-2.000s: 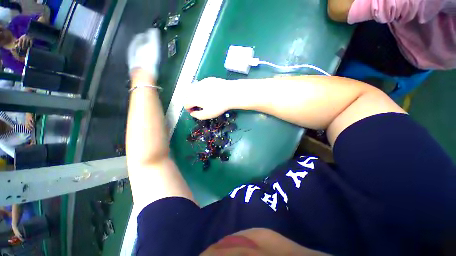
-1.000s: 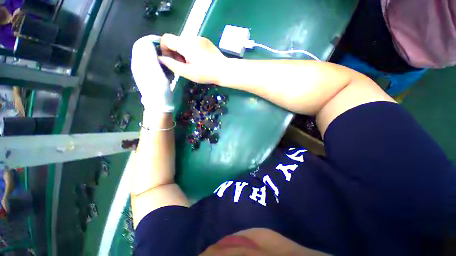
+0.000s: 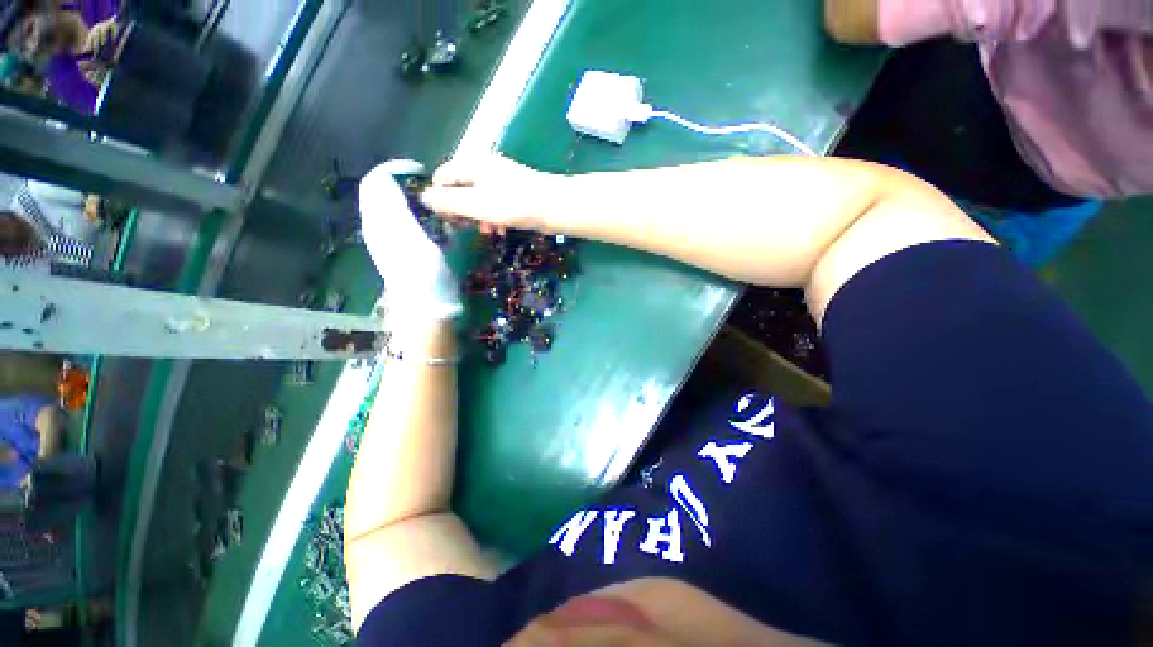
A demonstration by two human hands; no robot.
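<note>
My left hand (image 3: 411, 247), in a white glove, is on the belt side of the white rail. It holds a small dark unit (image 3: 417, 192) between thumb and fingers. My bare right hand (image 3: 487, 192) reaches across the rail from the other side, its fingertips at the same unit. The unit is mostly hidden by the fingers, and its details are too small to tell. A heap of dark wired components (image 3: 521, 293) with red strands lies on the green bench just below my right hand, beside my left wrist.
The white rail (image 3: 521, 70) divides the bench (image 3: 575, 405) from the belt (image 3: 285, 487), which carries spaced-out units (image 3: 436, 54). A pale cluster (image 3: 329, 569) lies near my left elbow. A white adapter (image 3: 604, 105) with cable lies beyond my right forearm. A painted metal beam (image 3: 164, 319) ends near my left wrist. People sit left and top right.
My gloved left hand has come back from the belt to the rail, and both hands now meet at a dark unit. Since one second ago they sit slightly lower in view.
</note>
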